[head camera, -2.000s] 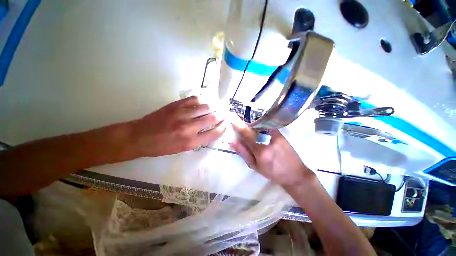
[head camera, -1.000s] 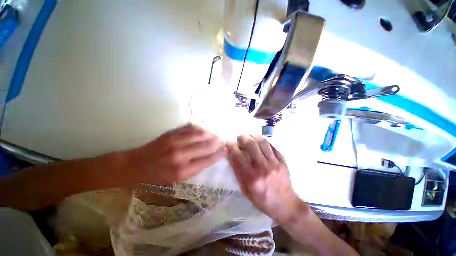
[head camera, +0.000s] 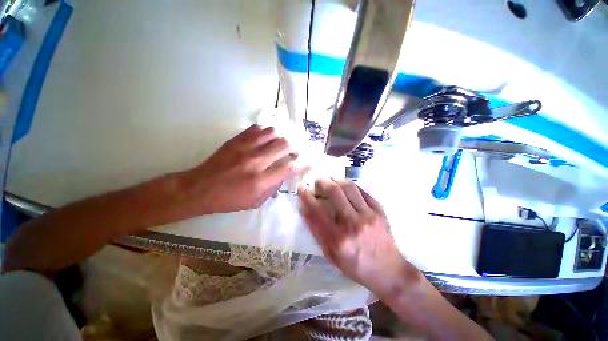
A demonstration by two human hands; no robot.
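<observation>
Sheer white fabric point(head camera: 273, 233) runs from the bright area under the machine head, over the table's front edge and onto my lap. Cream lace trim point(head camera: 213, 283) hangs with it below the edge. My left hand point(head camera: 250, 166) lies on the fabric left of the needle area, fingers bent. My right hand point(head camera: 347, 223) is just in front of the needle area, fingertips pinching the fabric close to my left fingertips. Glare washes out the fabric at the fingertips. The presser foot and needle cannot be made out clearly.
The shiny metal guard point(head camera: 373, 73) stands over the needle area. A tension dial point(head camera: 443, 113) is on the white head. Blue-handled snips point(head camera: 447, 174) lie on the machine bed. A flat black rectangle point(head camera: 521, 250) with a cable lies at the right end. Blue tape point(head camera: 41, 73) marks the left end.
My left hand moved back toward the table's centre, then forward again beside the needle area. My right hand drew nearer me and stays there. The blue snips came into view.
</observation>
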